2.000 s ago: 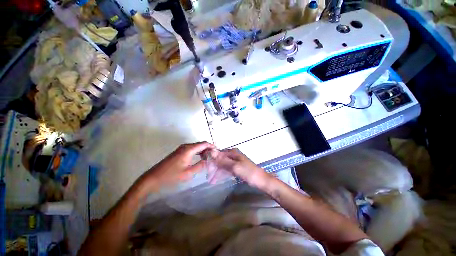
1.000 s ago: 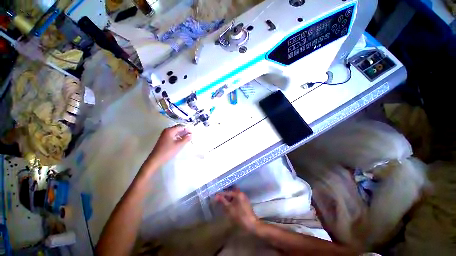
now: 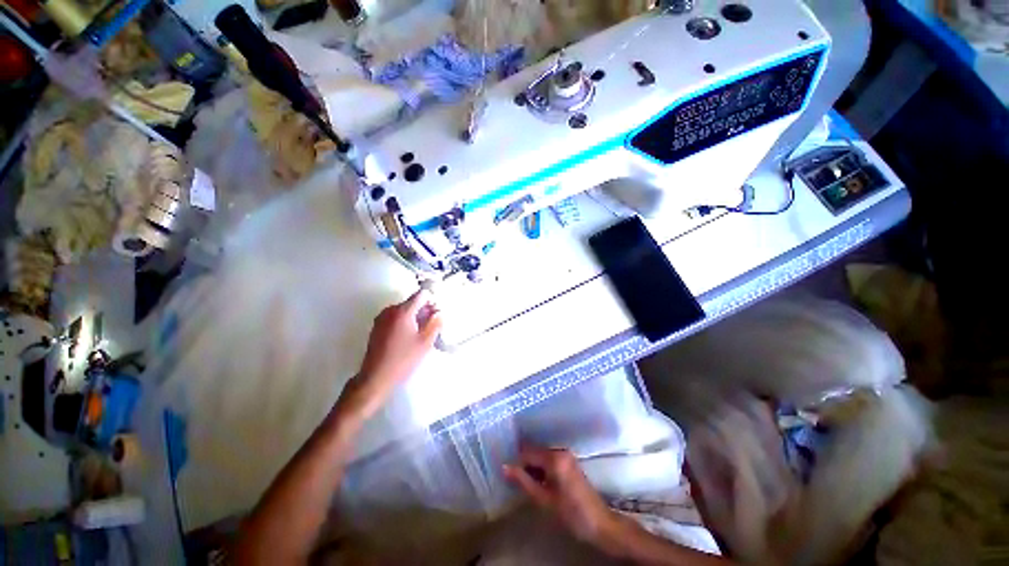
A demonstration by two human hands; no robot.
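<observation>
A sheer white fabric piece (image 3: 459,453) hangs over the table's front edge and nearly vanishes against the white bed. My left hand (image 3: 401,337) pinches its edge just in front of the presser foot (image 3: 465,265), fingertips close to the lit needle area. My right hand (image 3: 553,486) is below the table edge, fingers curled and pinched at the hanging fabric's edge; the grip itself is blurred. The sewing machine (image 3: 597,122) has a white head with a blue stripe and a black panel.
A black smartphone (image 3: 645,276) lies on the bed, with a cable (image 3: 752,205) to its right. Blue-handled snips (image 3: 532,224) lie under the arm. Pale cloth (image 3: 775,376) is heaped below the table. Cream ruffled pieces (image 3: 83,177) and another machine (image 3: 28,387) are at left.
My hands were together at the table's front edge; they have separated. The left has moved up to the presser foot, the right down below the edge. The camera view has shifted.
</observation>
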